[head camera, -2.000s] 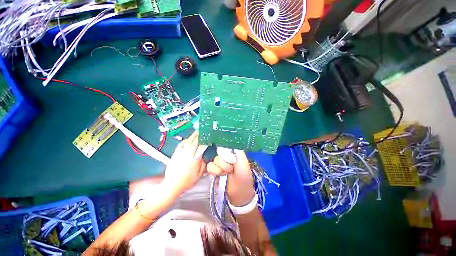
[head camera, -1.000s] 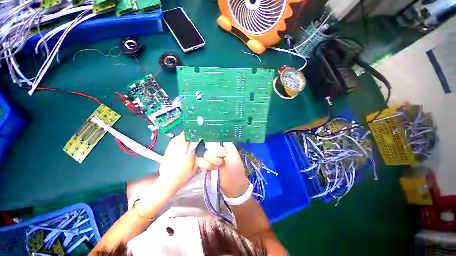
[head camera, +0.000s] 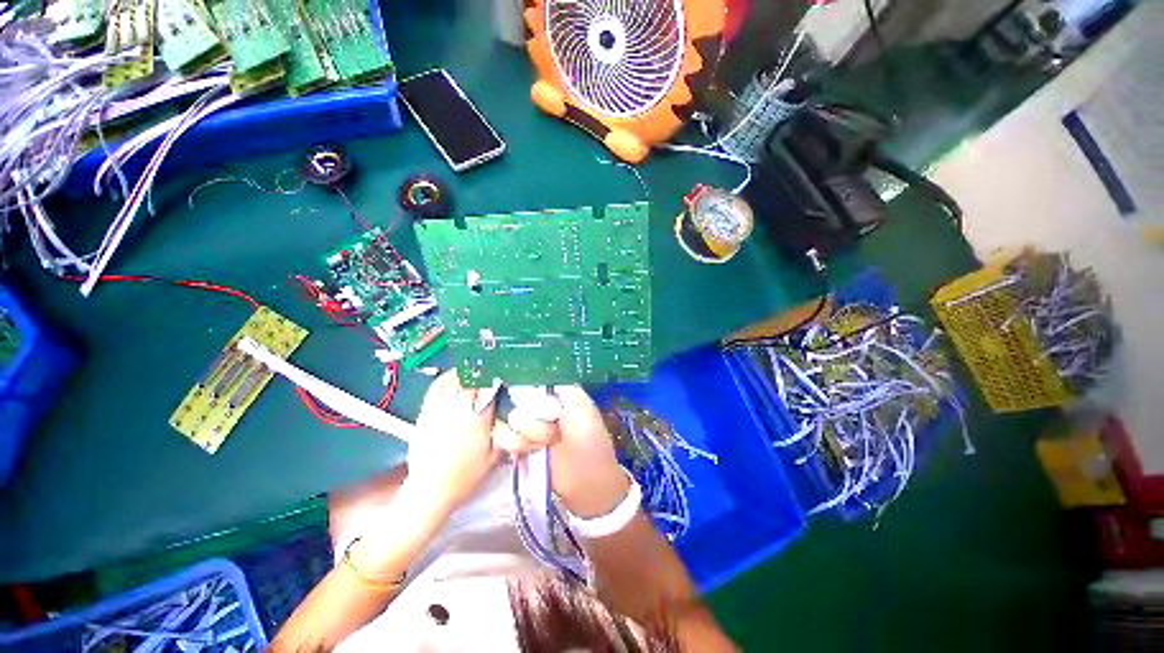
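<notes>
My left hand (head camera: 449, 440) and my right hand (head camera: 562, 440) are close together and hold a green board panel (head camera: 543, 300) by its near edge. The panel has score lines across it and stands out over the bench. White ribbon cables (head camera: 536, 504) hang down below my hands. White tips show on my right fingers. A yellowish circuit board (head camera: 239, 379) with a white ribbon cable lies at left. The main board (head camera: 379, 291) lies behind the panel, which hides part of it.
Two small speakers (head camera: 423, 195), a phone (head camera: 452, 119) and an orange fan (head camera: 613, 70) are at the back. A round tin (head camera: 715, 226) stands near a black box (head camera: 817, 185). Blue bins (head camera: 734, 447) line the near right, near left and back left. A yellow basket (head camera: 1002, 338) is far right.
The view has shifted. The panel remains held in both hands and has tilted slightly; its position in the picture has moved left. The items on the bench look unmoved.
</notes>
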